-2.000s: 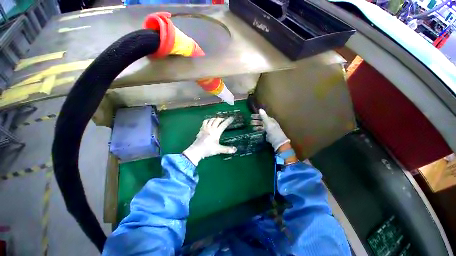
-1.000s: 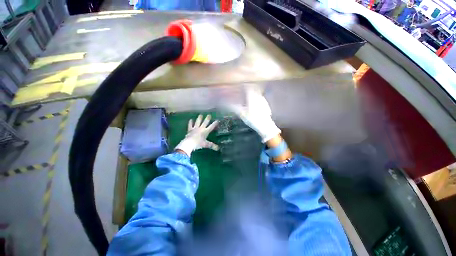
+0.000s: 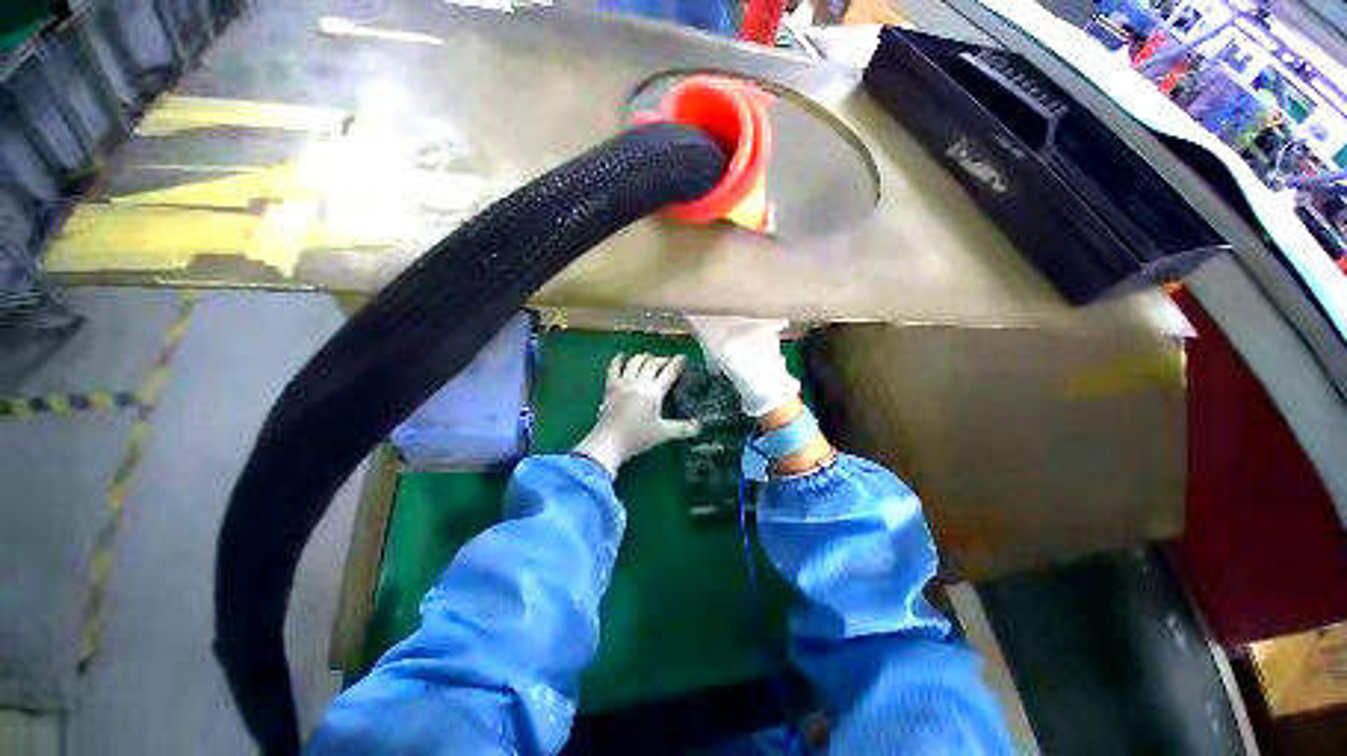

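Observation:
A green circuit board (image 3: pixel 706 390) lies on the green mat (image 3: pixel 635 591), with a second board (image 3: pixel 715 476) just nearer to me. My left hand (image 3: pixel 638 411), in a white glove, rests at the left edge of the farther board, with thumb and fingers apart. My right hand (image 3: pixel 748 366), gloved and with a light-blue wrist strap (image 3: pixel 786 437), is above that board's right part. Its fingers are hidden by the hood edge, so its grip cannot be seen. The orange-red hose collar (image 3: pixel 724 148) sits at the hood's round hole; the nozzle tip is hidden.
The black hose (image 3: pixel 429 318) arches across the left. A blue-grey box (image 3: pixel 480 406) stands at the mat's left end. A black tray (image 3: pixel 1034 163) sits on the grey hood (image 3: pixel 561 273). A brownish side panel (image 3: pixel 1034 443) stands between the mat and the dark conveyor (image 3: pixel 1108 650) at right.
My right hand has moved from beside the boards up to the hood's edge. The hose collar now stands more upright at the hole. My left hand stays by the boards. The view has shifted.

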